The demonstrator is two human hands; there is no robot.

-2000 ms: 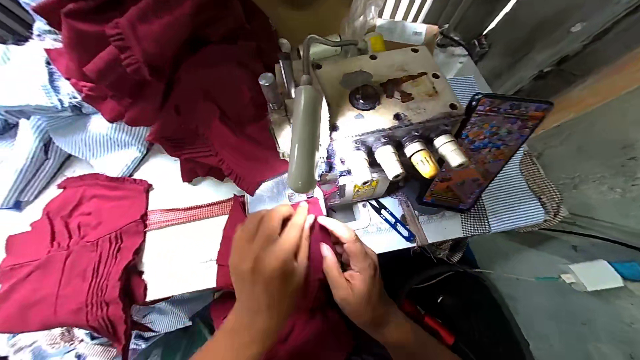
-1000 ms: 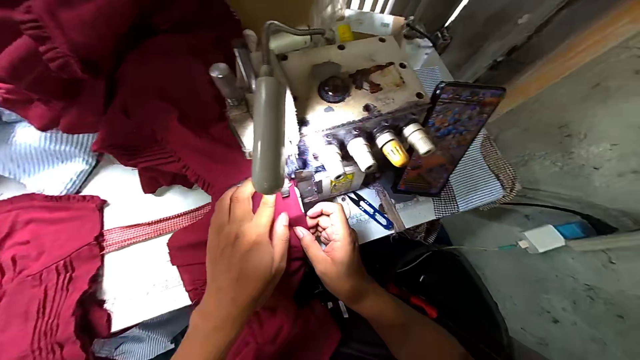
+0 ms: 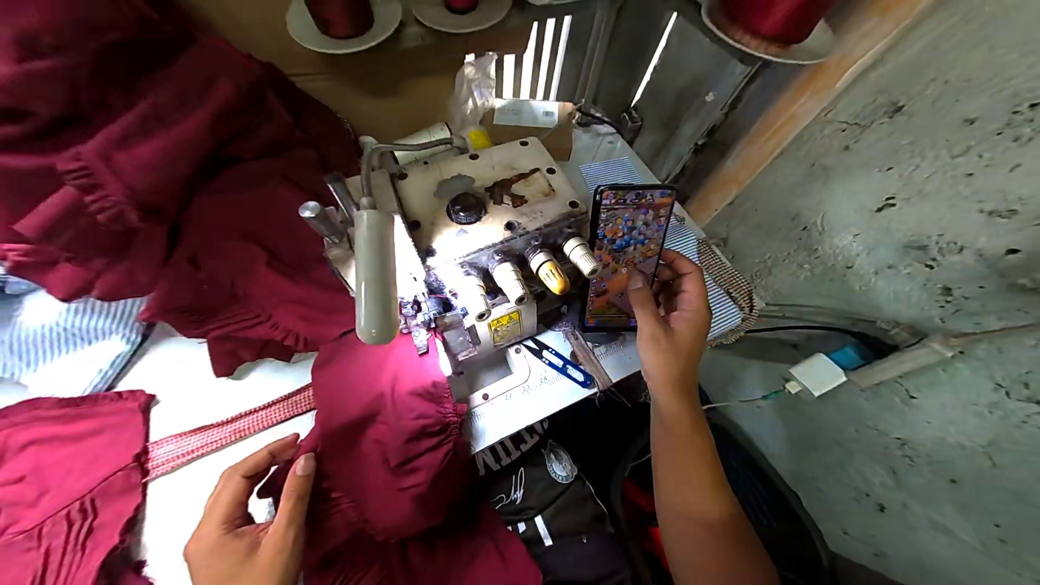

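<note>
My left hand (image 3: 256, 508) is at the left edge of a maroon gathered garment piece (image 3: 390, 431), thumb and index finger apart; whether it pinches any cloth cannot be told. The piece reaches up to the needle area of an overlock sewing machine (image 3: 496, 195), under a lit lamp (image 3: 376, 276). My right hand (image 3: 670, 325) is at a smartphone (image 3: 630, 252) leaning upright beside the machine, thumb over its lit screen and fingers at its right edge. Blue thread snips (image 3: 559, 361) lie on the machine table between machine and right hand.
Maroon cloth (image 3: 187, 203) is heaped at the left over striped cloth (image 3: 65, 337). A red checked strip (image 3: 227, 431) runs to another maroon piece (image 3: 65, 487). Thread spools (image 3: 768, 24) stand at the back. A concrete wall (image 3: 894, 203) and a cable with a white plug (image 3: 816, 375) are at the right.
Both hands have come away from the cloth at the machine's needle area. My right hand has moved right to the smartphone, my left hand to the left. The view has shifted to show the spools.
</note>
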